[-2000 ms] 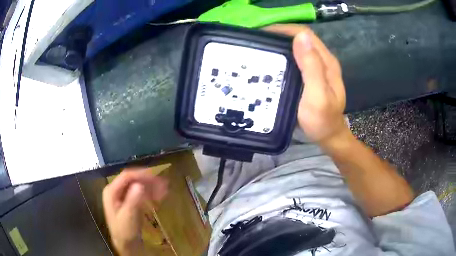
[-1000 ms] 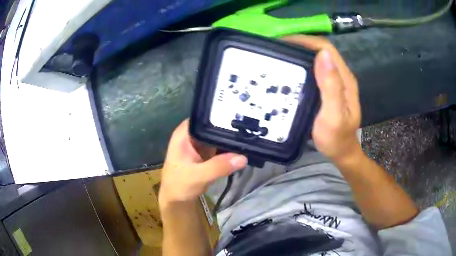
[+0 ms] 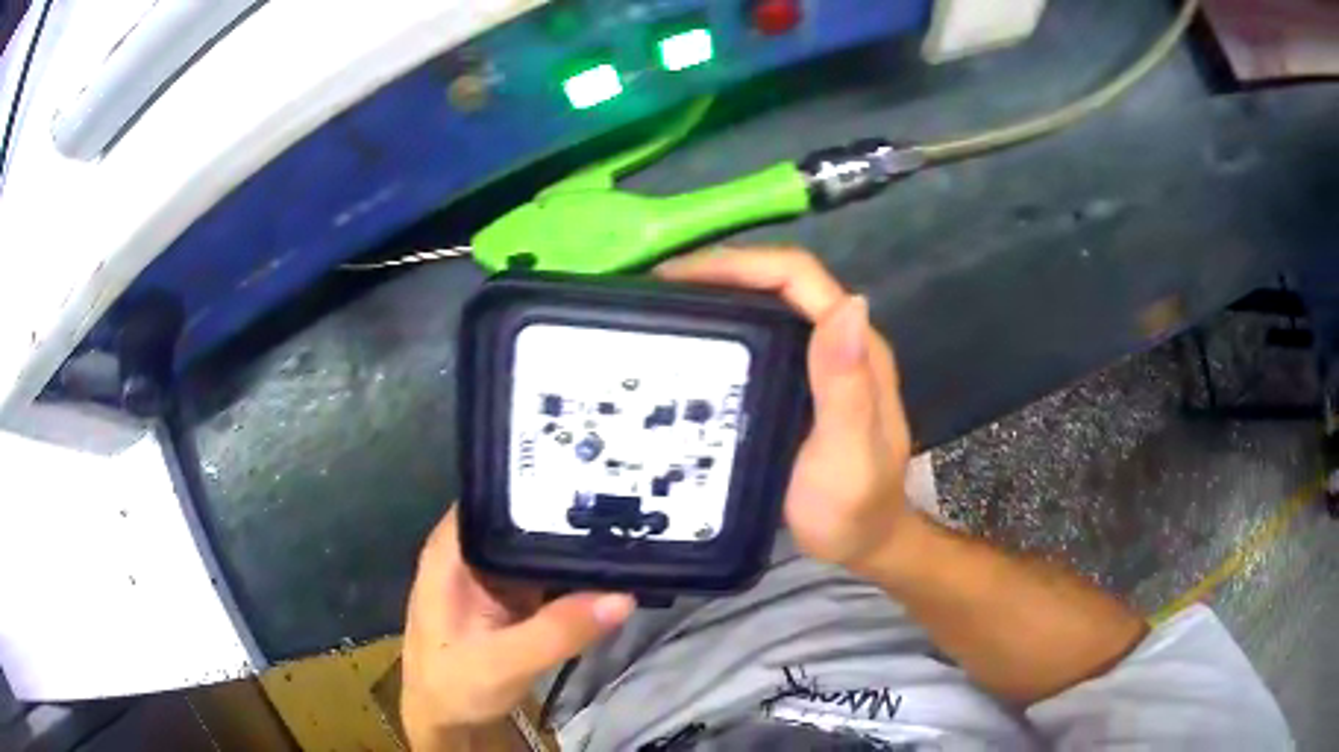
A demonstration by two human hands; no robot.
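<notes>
A square black lamp housing (image 3: 488, 426) is held up in front of me, its open front facing the camera. Its white circuit board (image 3: 632, 419) shows small dark components and a black wire joint near the lower edge. My left hand (image 3: 492, 639) holds the lower left corner, with the thumb along the bottom edge. My right hand (image 3: 844, 426) grips the right side, its fingers partly hidden behind the housing. Both hands are bare.
A green air blow gun (image 3: 646, 221) with a pale hose (image 3: 1028, 132) lies on the dark green bench (image 3: 1028, 279) behind the lamp. Beyond is the blue control panel (image 3: 367, 176) with two glowing green buttons. A white surface (image 3: 110, 573) is at left, brown cardboard (image 3: 338, 698) below.
My left hand has come from below left to the lamp's lower left corner. The view has shifted, so the lamp sits lower and more of the control panel shows.
</notes>
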